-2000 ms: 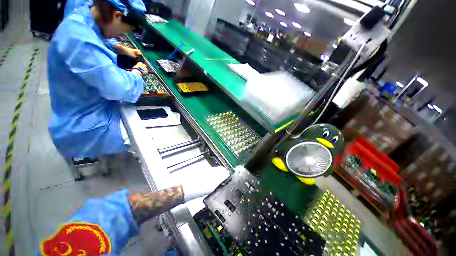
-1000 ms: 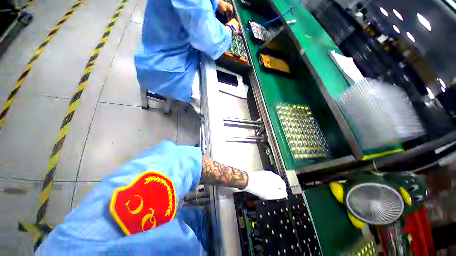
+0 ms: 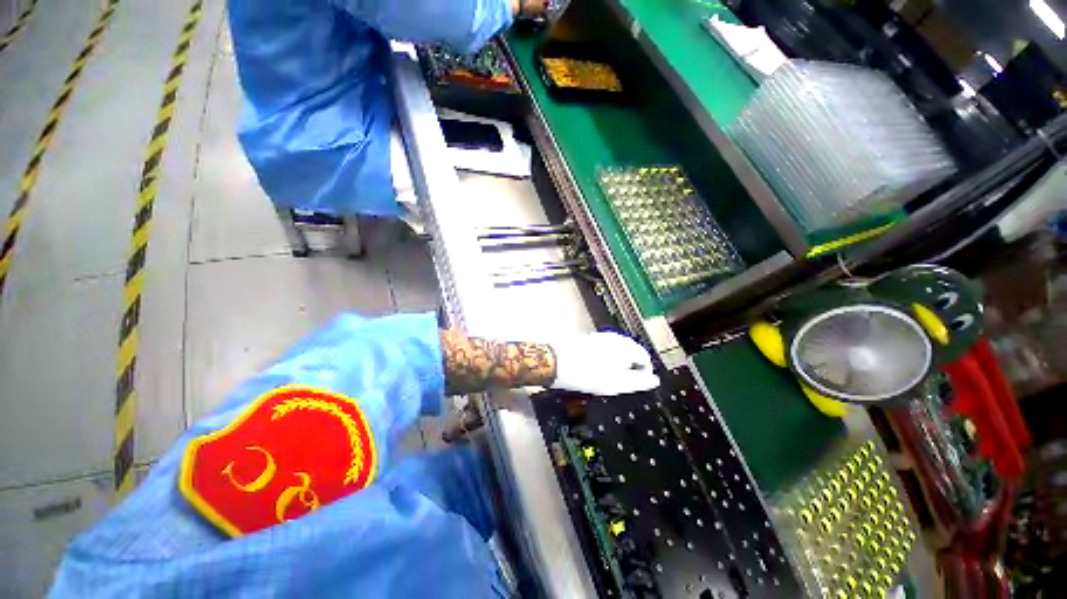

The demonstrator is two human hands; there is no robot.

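Observation:
My left hand (image 3: 605, 364), in a white glove, lies at the far edge of the black cover plate (image 3: 679, 468) dotted with small light points. Its fingers are together and point right; whether they grip the plate is hidden. A strip of green circuit board (image 3: 600, 515) with small parts shows along the plate's left side. The plate and board lie on the conveyor and run out of the bottom edge. My right hand is not in view.
A clear tray of yellow-silver parts (image 3: 860, 515) lies right, another (image 3: 669, 228) behind the line. A penguin-shaped fan (image 3: 864, 353) stands right. Cloudy trays (image 3: 842, 140) are stacked on the shelf. A blue-gowned person (image 3: 316, 105) works at upper left. Conveyor rods (image 3: 527, 252) lie beyond my hand.
The view has swung towards the floor side and then partly back. My left hand remains at the plate's far edge. The coworker's hands have mostly left the top of the picture.

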